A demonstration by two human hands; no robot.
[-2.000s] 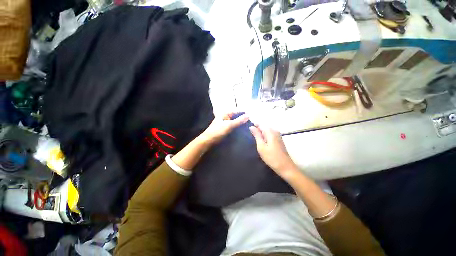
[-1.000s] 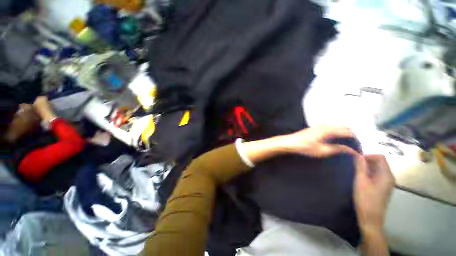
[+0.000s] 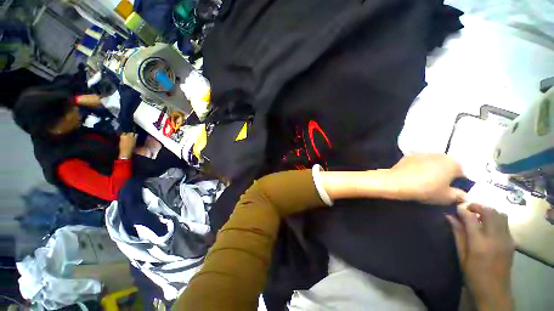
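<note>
A black garment piece (image 3: 376,234) spreads from the white machine bed down over the lap. A red design (image 3: 318,138) shows on the black cloth left of my forearm. My left hand (image 3: 428,179) pinches the cloth's edge beside the needle area. My right hand (image 3: 486,243) is just below it, fingers bent at the same edge; the fingertips of both hands nearly touch. The sewing machine head (image 3: 531,136) is cut off by the right picture edge, close to the hands.
A person in black and red (image 3: 91,164) sits at a neighbouring machine (image 3: 159,76) on the left. Grey and white cloth (image 3: 161,234) is heaped between us. Red-handled scissors (image 3: 172,124) lie by that machine. A white plastic bag (image 3: 58,267) is at lower left.
The view has swung left, so the machine now sits at the right edge and the other person is in view. My hands stay together at the cloth's edge.
</note>
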